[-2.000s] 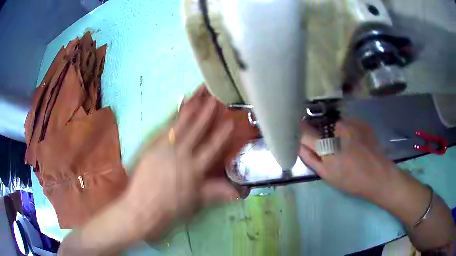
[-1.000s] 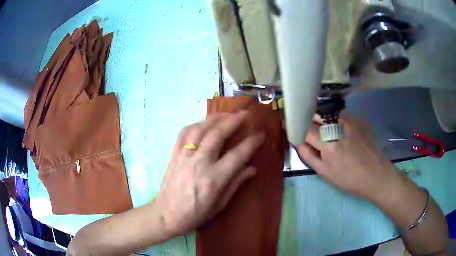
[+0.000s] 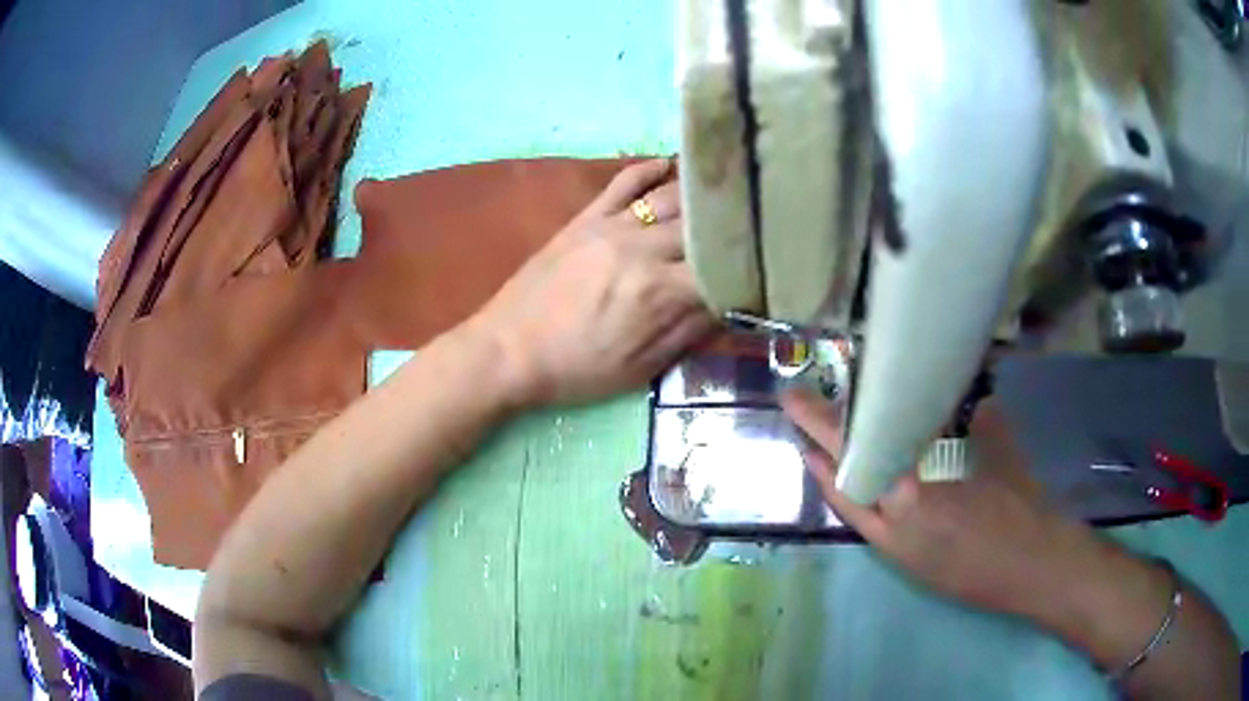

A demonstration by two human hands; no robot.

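Observation:
A rust-brown pocket piece (image 3: 480, 226) lies flat on the table, reaching from the stack to behind the machine head. My left hand (image 3: 610, 295) rests on its right part, fingertips partly hidden by the head; whether it grips the cloth cannot be told. My right hand (image 3: 945, 514) is right of the needle area, its fingers partly hidden behind a white machine part, with fingertips near the presser foot (image 3: 795, 359). No cloth shows on the shiny slide plate (image 3: 733, 466). The stack of workpieces (image 3: 233, 315) lies at left, with a pale zipper pull (image 3: 240, 447) on top.
The cream-white sewing machine head (image 3: 781, 151) blocks the upper middle. A silver tension knob (image 3: 1141, 315) and a ribbed whitish nut (image 3: 944, 460) stick out. Red-handled thread snips (image 3: 1189, 486) lie on the grey machine bed (image 3: 1096, 411) at right.
The cloth that ran down over the table's front now lies turned to the left, behind the machine bed. My left hand has moved up with it. My right hand stays near the needle. The view has shifted.

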